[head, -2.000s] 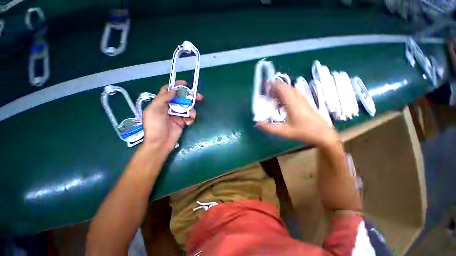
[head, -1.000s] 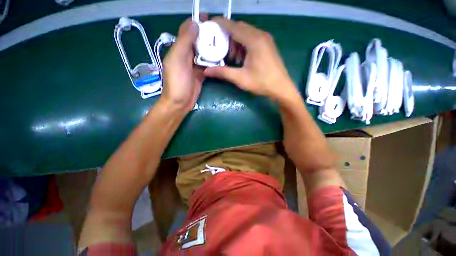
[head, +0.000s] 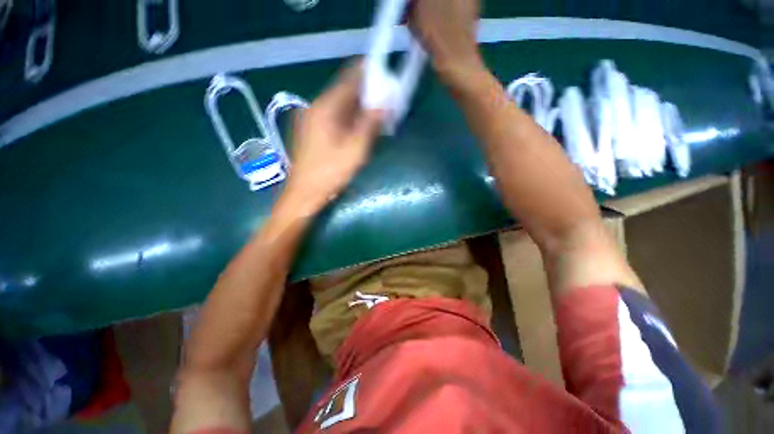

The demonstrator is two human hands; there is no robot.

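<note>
My left hand [head: 344, 136] holds a white loop unit [head: 386, 89] by its wide end, tilted and blurred. My right hand [head: 443, 25] is at the top edge, partly cut off, by the upper part of this unit; whether its fingers grip it is hidden. A loop unit with a blue strip [head: 259, 164] lies on the green bench left of my left hand. A second loop unit [head: 284, 106] lies beside it, partly behind my left hand and forearm. Stacked white units [head: 626, 123] stand close together on the bench at right, partly behind my right forearm.
A pale rail [head: 221, 61] curves across the bench [head: 161, 203]. More loop units [head: 158, 24] lie beyond it at top left. An open cardboard box [head: 679, 263] is below the bench edge at lower right. Other white parts [head: 759, 80] show at the far right.
My right hand has moved up and away from the wide end to the top edge. The held unit has tilted, and its round white cover no longer faces me clearly. The view has shifted slightly.
</note>
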